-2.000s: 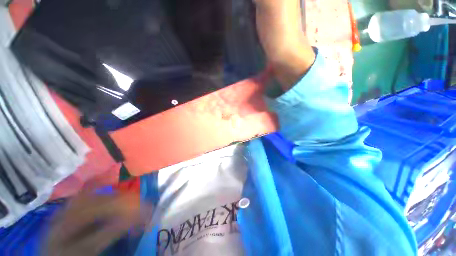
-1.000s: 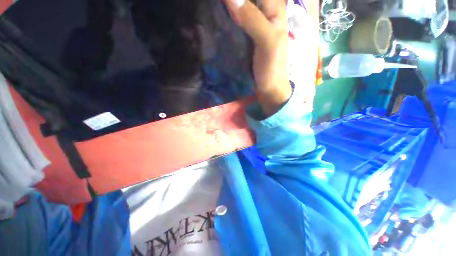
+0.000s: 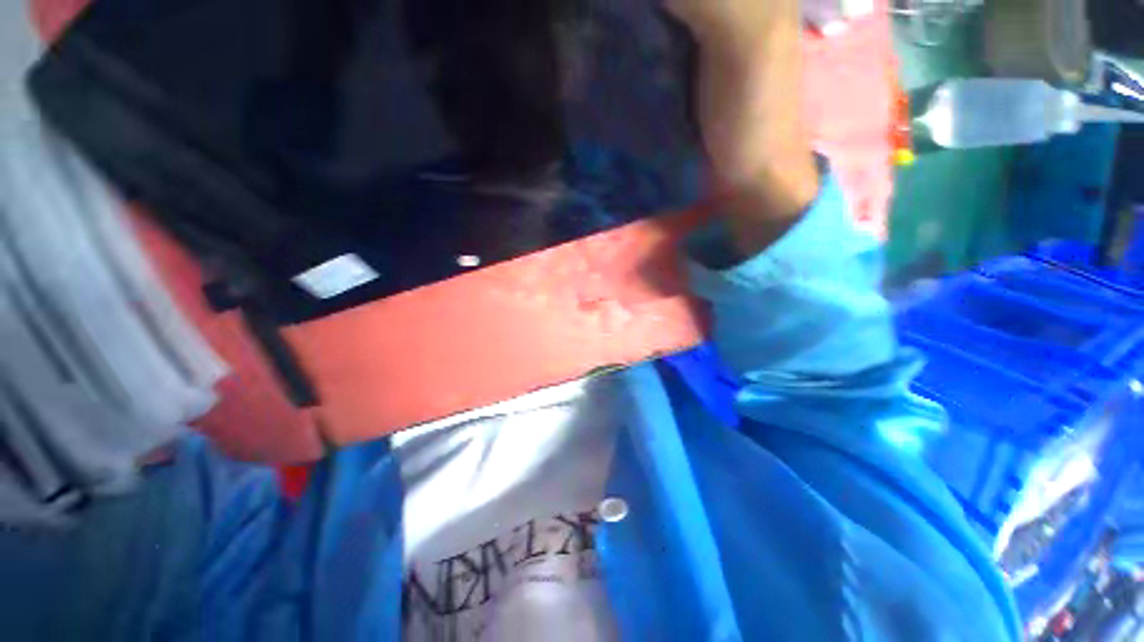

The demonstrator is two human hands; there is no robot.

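A glossy black screen panel (image 3: pixel 376 151) lies on the red-orange mat (image 3: pixel 502 314), cut off by the top edge. A white label (image 3: pixel 336 275) and a small round dot (image 3: pixel 468 261) show near its near edge. A dark strip (image 3: pixel 279 357) lies by its near left corner. My right hand (image 3: pixel 750 94) is at the panel's right edge; its fingers are cut off by the top of the picture, so its grip cannot be told. My left sleeve shows at lower left, but my left hand is not visible.
A stack of screens with pale interleaves (image 3: pixel 88 289) stands at the left. A translucent bottle (image 3: pixel 997 113) and an orange-yellow handle (image 3: pixel 901 126) are at the upper right, with a tan ring-like roll (image 3: pixel 1041 38) beyond. Blue crates (image 3: pixel 1029 339) are at the right.
The blurred left hand seen at lower left two seconds ago is out of sight. My right hand has moved up along the panel's edge since one second ago. The view has shifted.
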